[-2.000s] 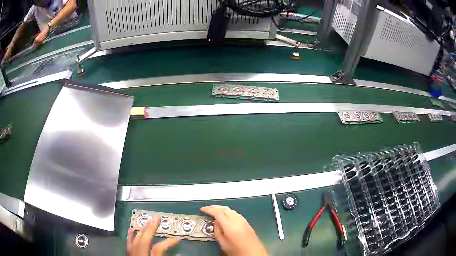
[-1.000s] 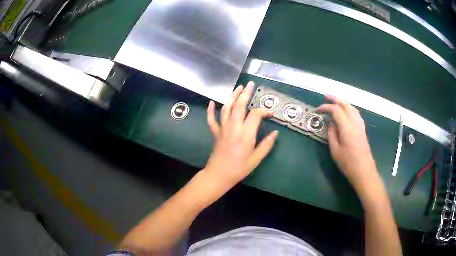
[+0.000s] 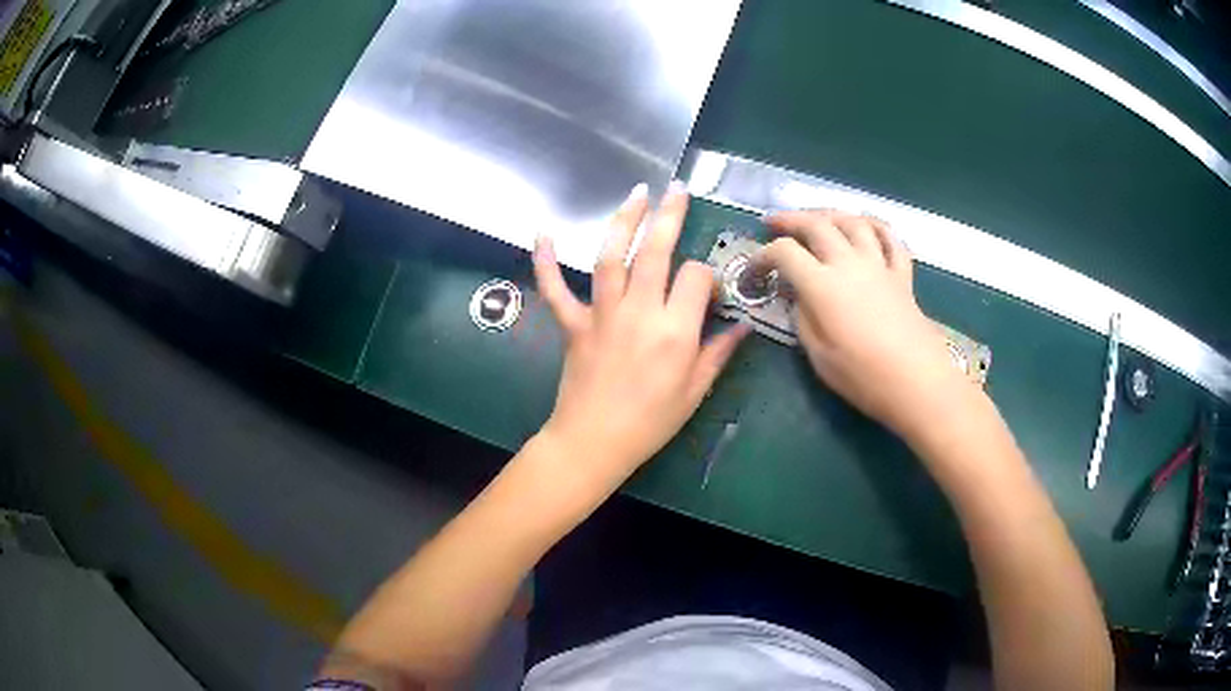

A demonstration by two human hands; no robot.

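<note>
A four-ring plate [image 3: 771, 319] lies on the green bench below the lower rail. My right hand [image 3: 864, 317] lies over its middle, with the fingertips at the leftmost ring [image 3: 752, 284]. The hand and wrist hide most of the other rings; the plate's right end shows beside my wrist. My left hand [image 3: 628, 324] is spread, palm down, with its index finger and thumb at the plate's left end. Its other fingertips reach the edge of the metal sheet [image 3: 520, 108]. A loose ring part [image 3: 496, 305] lies left of my left hand.
A thin silver stick [image 3: 1106, 405], a small black round piece [image 3: 1139, 386], red-handled pliers [image 3: 1164, 483] and a clear plastic tray [image 3: 1211, 614] are at the right. A guide rail [image 3: 972, 253] crosses behind the plate. A metal end bracket [image 3: 176, 223] is at the left. A yellow floor line shows lower left.
My right hand has moved left from the plate's right end to its leftmost ring. My left hand stays at the left end. The camera has turned down and left since the earliest frame.
</note>
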